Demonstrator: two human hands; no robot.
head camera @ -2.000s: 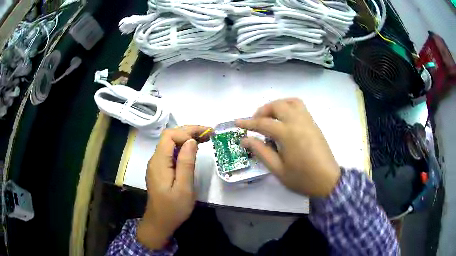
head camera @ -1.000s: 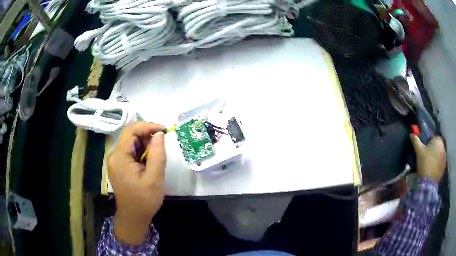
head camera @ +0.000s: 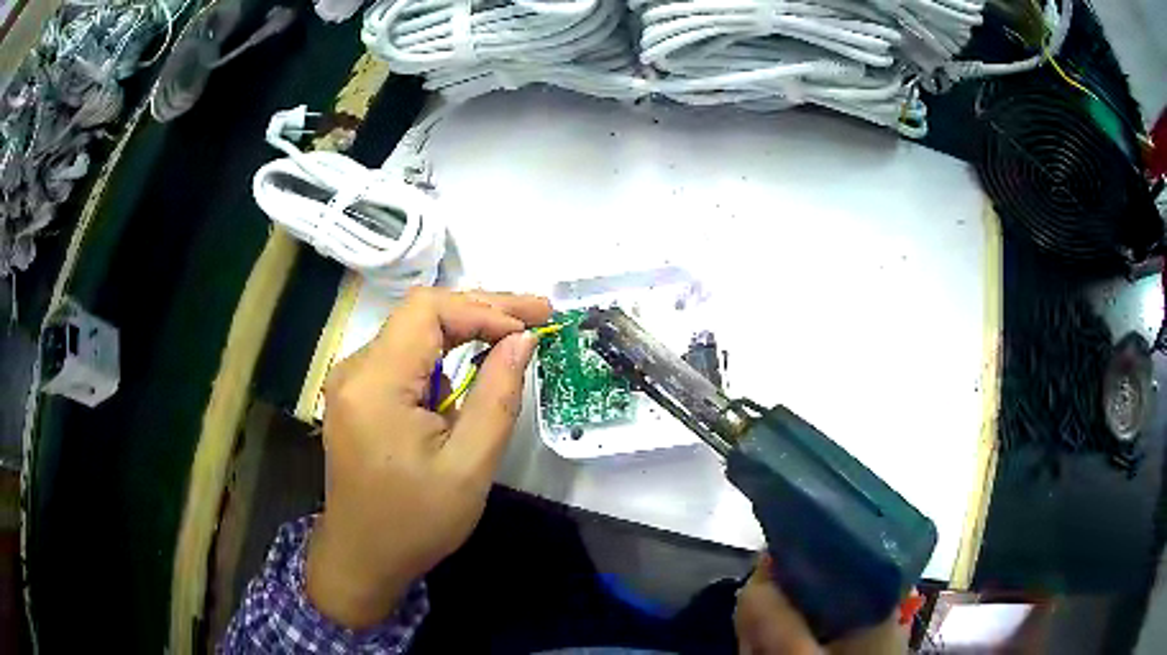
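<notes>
The white housing [head camera: 595, 445] lies open on the white board [head camera: 819, 256], with the green circuit board [head camera: 582, 384] in its left part and a black component [head camera: 704, 356] at its right. My left hand [head camera: 429, 410] pinches the yellow-green lead [head camera: 461, 384] between thumb and fingers, its end at the circuit board's top edge. Blue and dark leads show in the same hand. My right hand [head camera: 800, 621], partly cut off by the bottom edge, grips the dark soldering gun [head camera: 832, 512]. The gun's metal front reaches the circuit board's top, close to the lead end.
A banded white power cord [head camera: 346, 211] lies at the left. White cord bundles [head camera: 768, 45] lie across the back. A black fan [head camera: 1062, 179], a heap of small black pieces [head camera: 1056, 371] and a round metallic dish [head camera: 1129, 390] are at the right. A white cube unit [head camera: 83, 358] is far left.
My right hand has taken the soldering gun from the far right and brought it over the circuit board. My left hand still holds the lead at the board's edge.
</notes>
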